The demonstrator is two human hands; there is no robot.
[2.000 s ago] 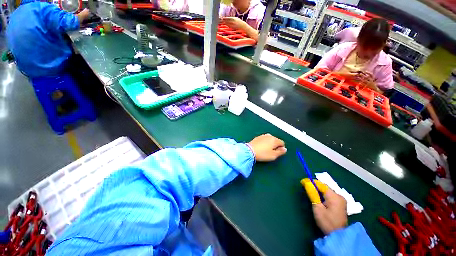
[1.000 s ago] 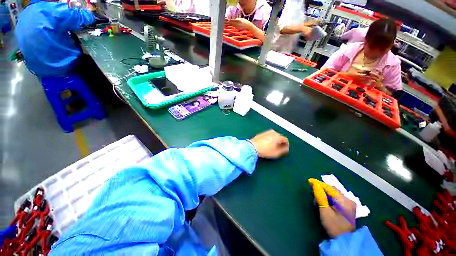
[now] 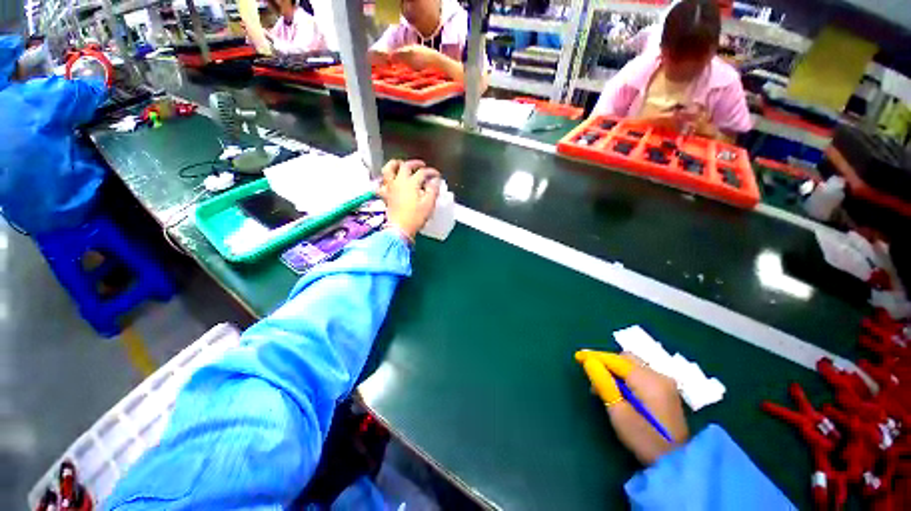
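My left hand (image 3: 410,195) reaches to the white bottles by the post, its fingers bent over them. One white bottle (image 3: 440,215) shows beside it; the other is hidden, so a grip cannot be told. My right hand (image 3: 644,414), with yellow finger cots (image 3: 601,374) on thumb and finger, holds a blue pen (image 3: 644,407) slanted across the palm. The cot tips are close together above the mat. White paper slips (image 3: 669,367) lie flat on the green mat (image 3: 479,349), just behind my right hand.
Red tools (image 3: 849,429) are heaped at right. A purple phone (image 3: 335,240) lies beside the green tray (image 3: 240,255). A white parts tray (image 3: 150,409) is at lower left. A metal post (image 3: 357,90) stands behind the bottles. A person in pink sits across, behind an orange-red tray (image 3: 659,180).
My left hand has moved from the mat up and left to the bottles. The pen, earlier pointing forward past the fingers, now slants back across my right palm. The view has shifted.
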